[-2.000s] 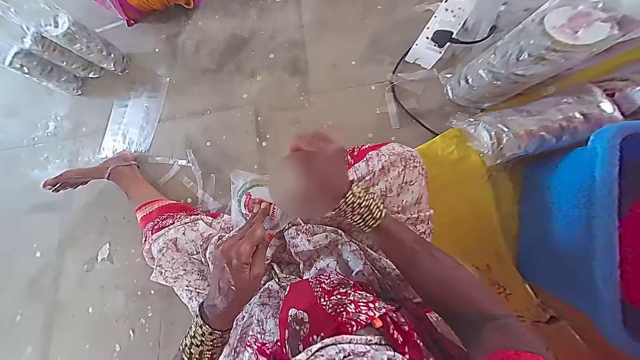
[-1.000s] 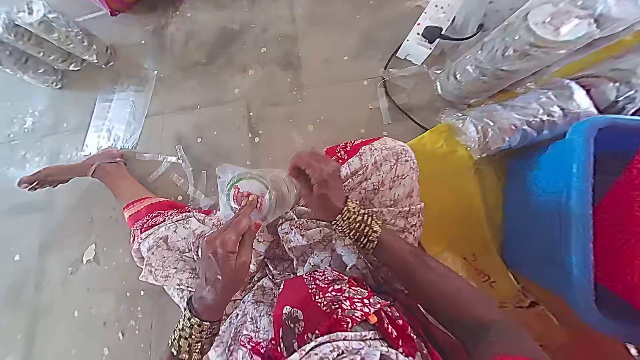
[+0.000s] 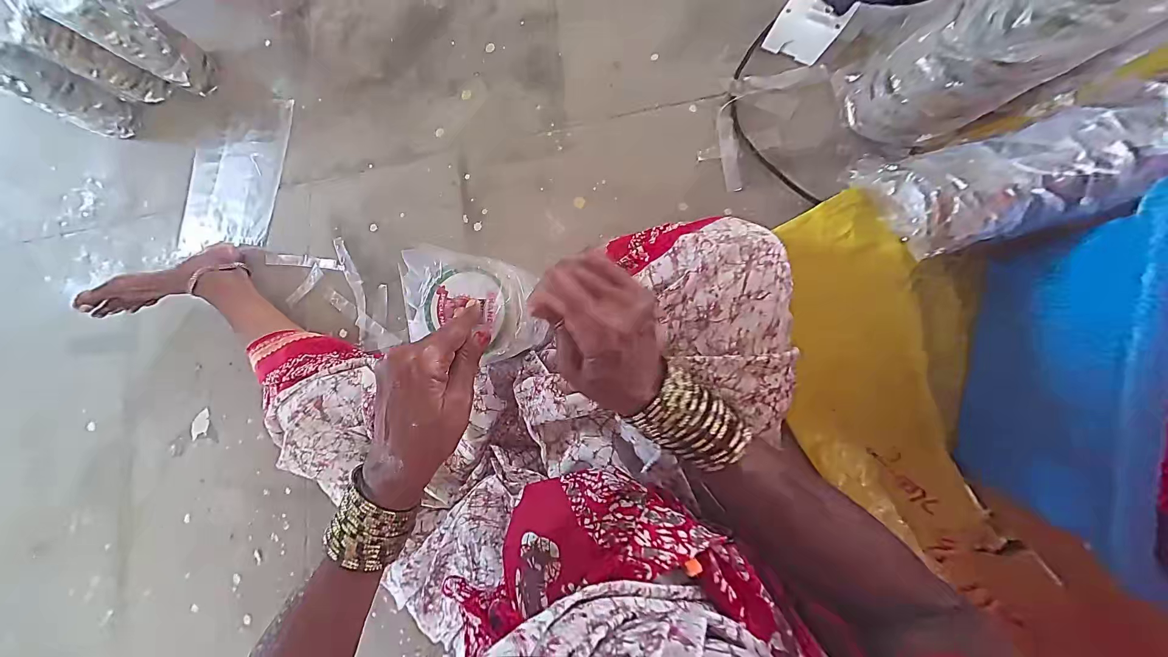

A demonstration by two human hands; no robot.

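A clear plastic packet point(image 3: 516, 315) with a round, green-rimmed printed label point(image 3: 456, 290) lies over my lap, its label end facing up and to the left. My left hand point(image 3: 424, 401) touches the label with its fingertips; the underside of the packet and any fingers beneath are hidden. At the packet's right end is my right hand point(image 3: 602, 328), fingers curled and slightly blurred. Whether it grips the plastic there cannot be told. Patterned red and white cloth point(image 3: 730, 310) covers my legs under both hands.
Clear strips point(image 3: 351, 283) and a flat plastic bag point(image 3: 237, 182) lie near my foot. Filled clear packets point(image 3: 119, 55) lie at upper left. Larger ones point(image 3: 1013, 173) are at right, beside a yellow sack point(image 3: 849, 347), a blue tub point(image 3: 1058, 365), a black cable point(image 3: 757, 151) and a white power strip point(image 3: 808, 32).
The round label, largely covered by a blur two seconds ago, shows plainly now. My right hand stays at the packet's right end, its fingers in a different pose. The view has shifted slightly.
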